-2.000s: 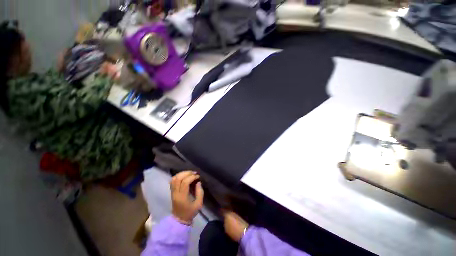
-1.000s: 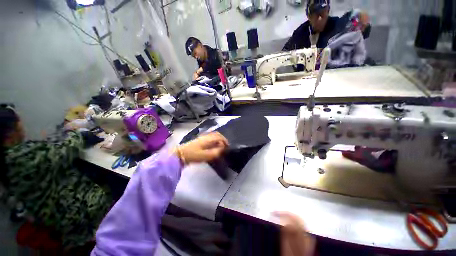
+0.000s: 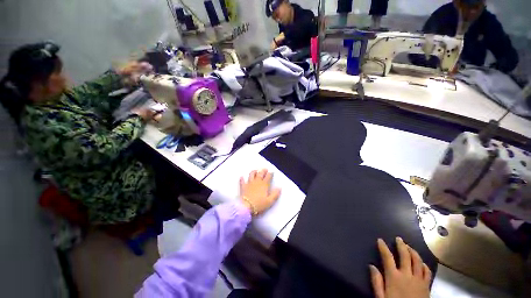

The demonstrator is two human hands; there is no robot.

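Note:
Black fabric panels (image 3: 349, 204) lie on the white table, the larger one reaching from near the needle area down over the front edge. A second black panel (image 3: 332, 137) lies partly under it, farther back. My left hand (image 3: 259, 193) rests flat, fingers spread, on a pale panel (image 3: 279, 201) left of the black ones. My right hand (image 3: 403, 273) lies flat, fingers spread, on the larger black panel near its right edge. The white sewing machine head (image 3: 474, 174) stands at the right, its bed (image 3: 466, 238) partly covered by the black panel.
A purple-ended machine (image 3: 204, 107), blue scissors (image 3: 169, 141) and a curled grey-black piece (image 3: 265, 128) are at the left. A person in camouflage (image 3: 81, 134) sits far left. Two people sit behind, one near another white machine (image 3: 410, 52). Panels hang below the front table edge.
The black fabric is now spread wide across the table. My left hand has come down onto the pale panel and my right hand onto the black one. The view has turned.

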